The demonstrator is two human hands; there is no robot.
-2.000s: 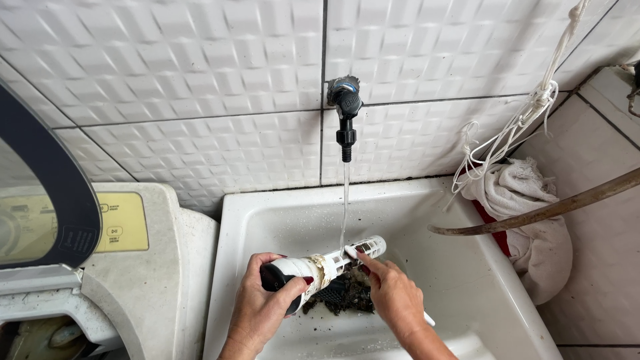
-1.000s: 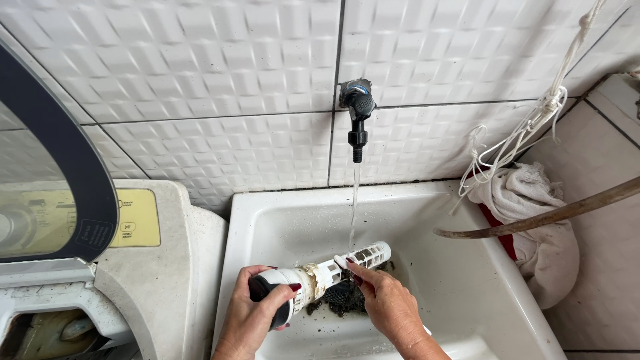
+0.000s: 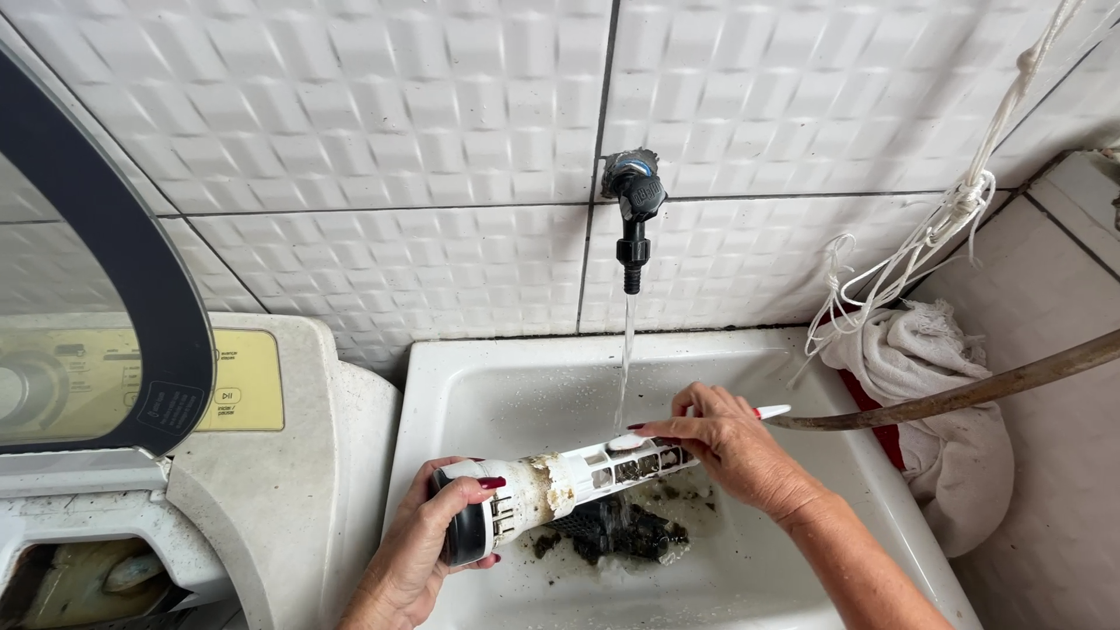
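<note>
My left hand (image 3: 437, 525) grips the dark-capped end of a white plastic washing machine filter housing (image 3: 525, 494), which is crusted with brown grime around its middle. A toothbrush (image 3: 772, 411), white and red, is in my right hand (image 3: 731, 442), its head lying against the slotted part of the housing. From a black plastic tap (image 3: 636, 219) a thin stream of water (image 3: 626, 359) falls to the housing near the brush head. Beneath, a black mesh piece (image 3: 612, 529) lies in the sink (image 3: 455, 577) among dark bits of dirt.
A top-loading washing machine (image 3: 262, 507) with its lid (image 3: 166, 306) raised stands at the left. On the right are a whitish cloth (image 3: 945, 420), hanging white cords (image 3: 945, 227) and a brown hose (image 3: 989, 385) reaching over the sink's edge. A tiled wall (image 3: 420, 131) rises behind.
My right hand has changed its hold on the toothbrush: its handle end, earlier pointing down below the hand, now sticks out to the right. My left hand still grips the housing.
</note>
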